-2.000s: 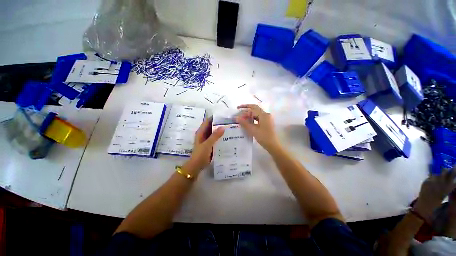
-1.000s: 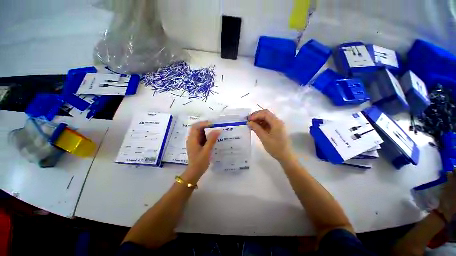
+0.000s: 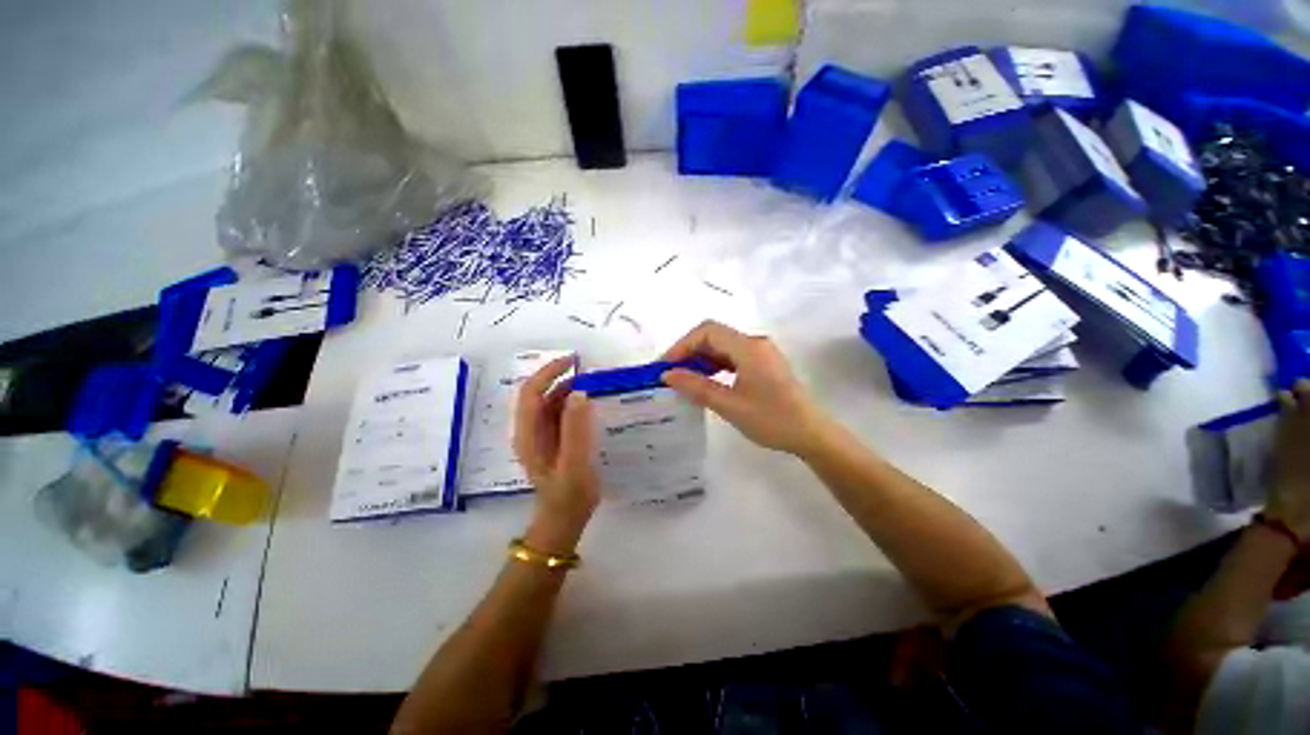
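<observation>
A white retail box [image 3: 649, 448] with small print and a blue top edge stands tilted before me, its blue end towards me. My left hand [image 3: 556, 442] holds its left upper corner between thumb and fingers. My right hand [image 3: 740, 385] pinches the right end of the blue edge. Two stacks of text-side-up boxes lie to the left: the outer stack [image 3: 398, 438] in full view, the inner stack [image 3: 503, 421] partly covered by my left hand. The box's back side is hidden.
Small blue-and-white strips [image 3: 481, 253] lie at the back left before a clear bag [image 3: 316, 180]. Connector-picture boxes [image 3: 977, 323] lie right, blue trays [image 3: 731, 127] behind. A yellow item [image 3: 213, 485] is far left. Another person's hand [image 3: 1289, 452] holds a box at the right edge.
The box has tilted up from print facing me to its blue edge showing, and my fingers have moved onto that edge. The view has shifted. The other person's box has come further into view.
</observation>
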